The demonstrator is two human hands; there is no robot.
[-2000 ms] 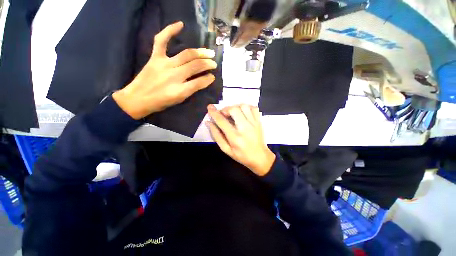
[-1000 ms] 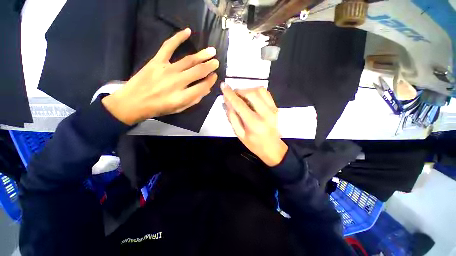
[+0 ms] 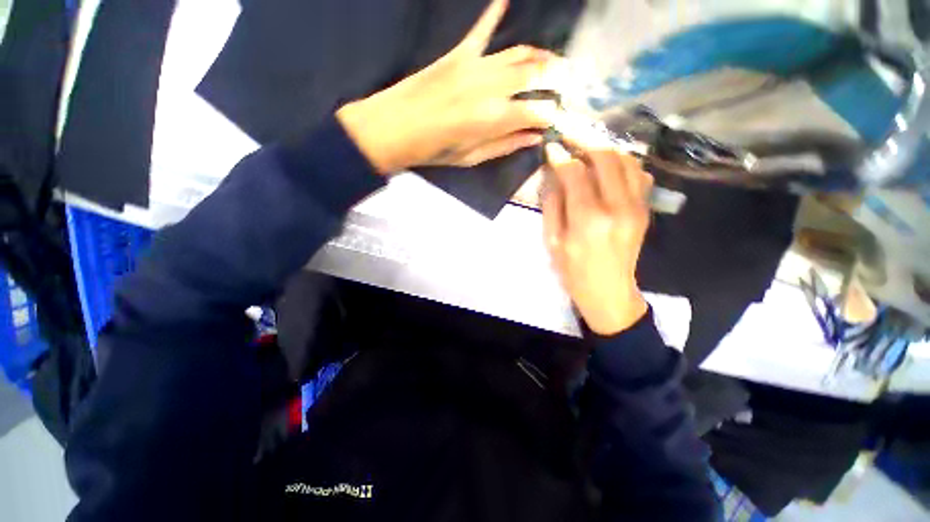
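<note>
A large black cut panel (image 3: 316,66) lies on the white table at upper left; its pointed corner shows below my left hand. My left hand (image 3: 454,110) lies palm down on the black cloth, fingers spread and thumb apart. My right hand (image 3: 600,224) is just right of it, fingers bent, fingertips at the cloth's right edge near the left hand's fingertips; whether they pinch the cloth is not clear. The blurred white and blue sewing machine (image 3: 755,87) is above and right; needle and presser foot cannot be made out.
Black small cut panels (image 3: 724,240) lie right of my right hand. Snips and small tools (image 3: 867,342) lie at the table's right. Black strips (image 3: 117,112) lie at far left. A blue crate (image 3: 97,260) stands below the table at left. Black cloth (image 3: 790,449) hangs at lower right.
The view has shifted and tilted, so hands and cloth appear farther right. My right hand has moved up beside the left fingertips. The left hand stays on the cloth.
</note>
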